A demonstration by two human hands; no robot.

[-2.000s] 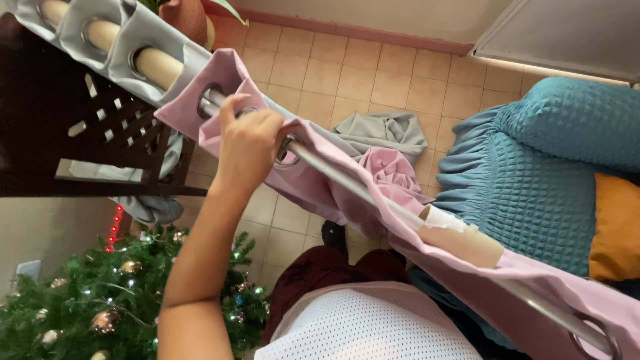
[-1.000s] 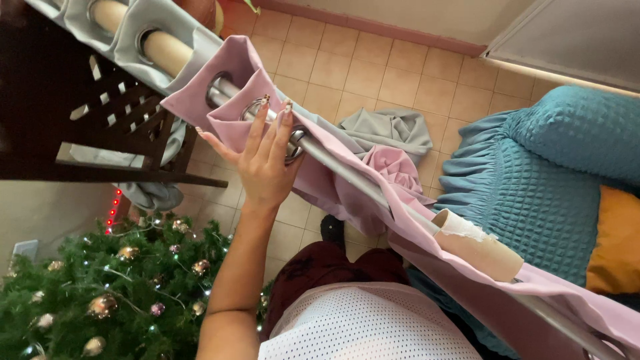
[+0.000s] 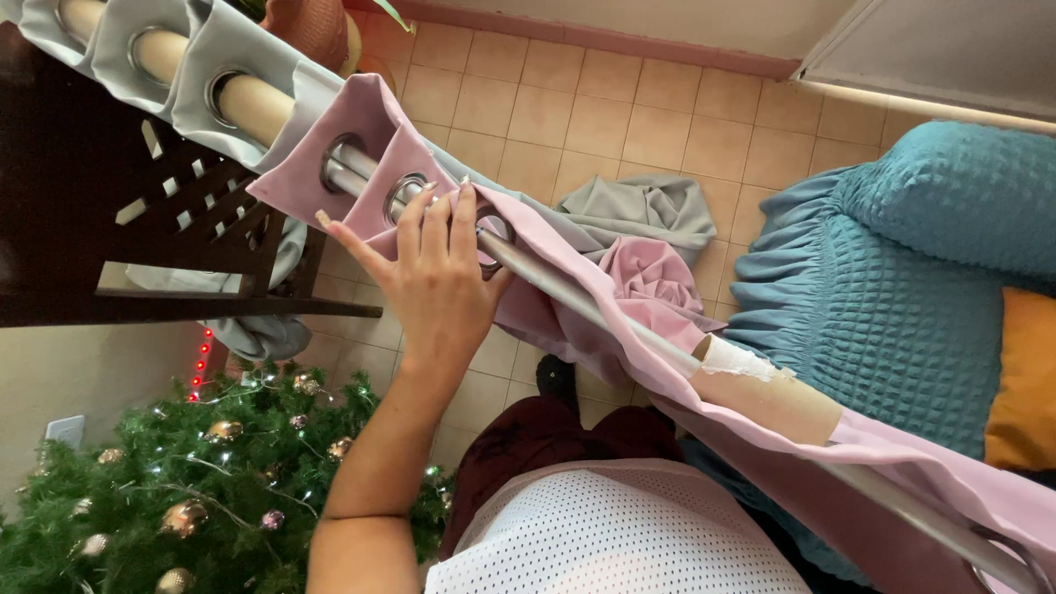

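Observation:
A pink grommet curtain (image 3: 635, 330) is threaded on a metal rod (image 3: 569, 289) that runs diagonally across the view. My left hand (image 3: 441, 276) lies over the rod near the curtain's upper-left end, three fingers across the fabric beside a metal grommet (image 3: 404, 196), little finger sticking out, thumb partly hidden by another grommet. A grey grommet curtain (image 3: 239, 49) hangs at the upper left on a thicker cardboard-coloured tube (image 3: 256, 107). Farther down the rod sits a torn cardboard tube (image 3: 767, 392). My right hand is out of view.
A dark wooden chair back (image 3: 74, 206) stands at left, above a decorated Christmas tree (image 3: 206, 487). Bunched grey fabric (image 3: 652, 214) lies on the tiled floor (image 3: 528, 107). A teal-covered sofa (image 3: 899, 305) with an orange cushion (image 3: 1027, 379) is at right; a clay pot (image 3: 309, 29) stands at top.
Two seconds ago my left fingers were bent at the pink curtain's grommets. They have since straightened across the fabric. The grommets at that end now sit closer together.

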